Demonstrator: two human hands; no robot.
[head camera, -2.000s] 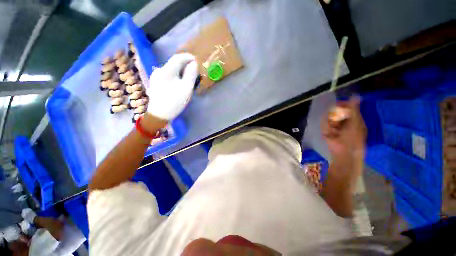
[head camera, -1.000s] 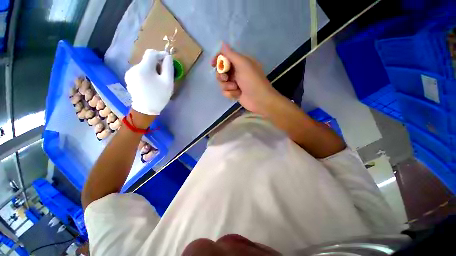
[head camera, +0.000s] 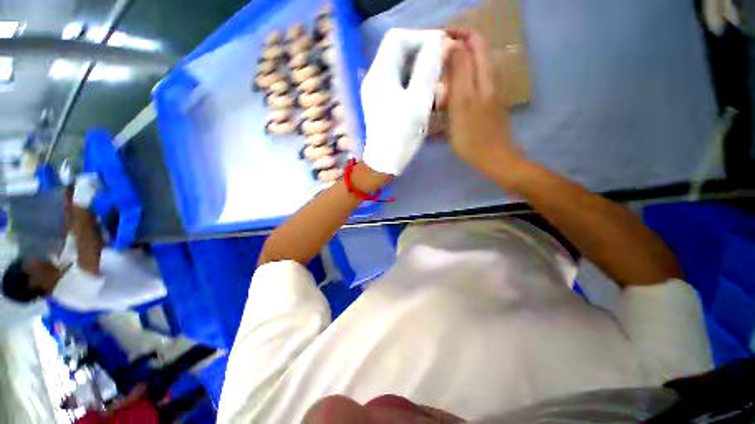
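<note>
My left hand (head camera: 399, 103), in a white glove, meets my bare right hand (head camera: 476, 99) over the cardboard pad (head camera: 511, 54). Between their fingertips a peach-coloured part (head camera: 440, 89) shows, mostly hidden by the fingers and blurred. Which hand bears it cannot be told. The green lid does not show. To the left, the blue plastic tray (head camera: 178, 157) holds rows of doll body assemblies (head camera: 310, 99), peach with black ends, on a white liner sheet (head camera: 236, 166).
The pale bench cover sheet (head camera: 613, 99) lies under the cardboard, with a tape strip (head camera: 714, 153) at its right. Blue crates (head camera: 704, 248) stand at the lower right. Another person in white (head camera: 99, 277) is at the far left, beside a blue tray (head camera: 112, 186).
My right hand has moved in against my gloved left hand. The peach part it held openly is now mostly covered. The view has turned, bringing the other person into sight.
</note>
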